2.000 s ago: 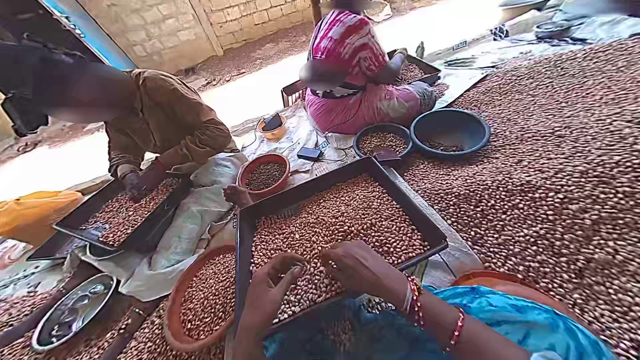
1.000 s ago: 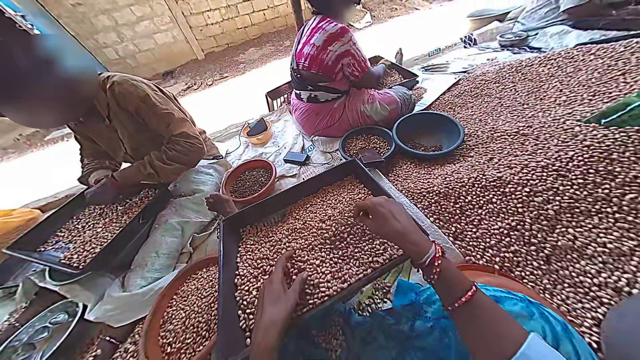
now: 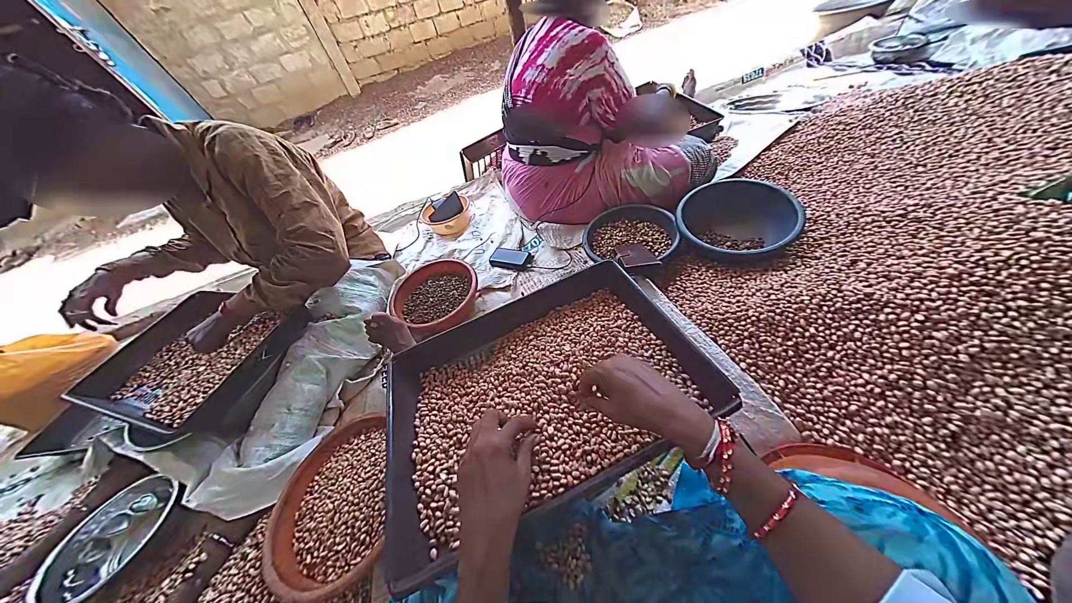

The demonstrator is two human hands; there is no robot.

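Note:
A black rectangular tray [image 3: 404, 469] holds a layer of light brown nuts or seeds [image 3: 553, 360] in front of me. Over the lower left part of the layer is my left hand [image 3: 498, 456], its fingertips down at the nuts; whether they pinch any is hidden. Higher and to the right, my right hand [image 3: 628, 394] is over the same layer, thumb and fingertips curled together, and anything between them is too small to tell. Red beaded bands circle the right wrist and forearm. Left of the tray stands an orange-brown bowl [image 3: 280, 536] of similar nuts.
A large heap of nuts [image 3: 921, 318] spreads on the right. Beyond the tray stand a small reddish bowl [image 3: 400, 293], two dark basins [image 3: 800, 222] and a black device [image 3: 511, 258]. A person in brown [image 3: 268, 193] works at another tray on the left; a person in pink [image 3: 578, 176] sits behind.
My right hand has moved lower over the tray since one second ago. The person in brown has lifted one hand off their tray.

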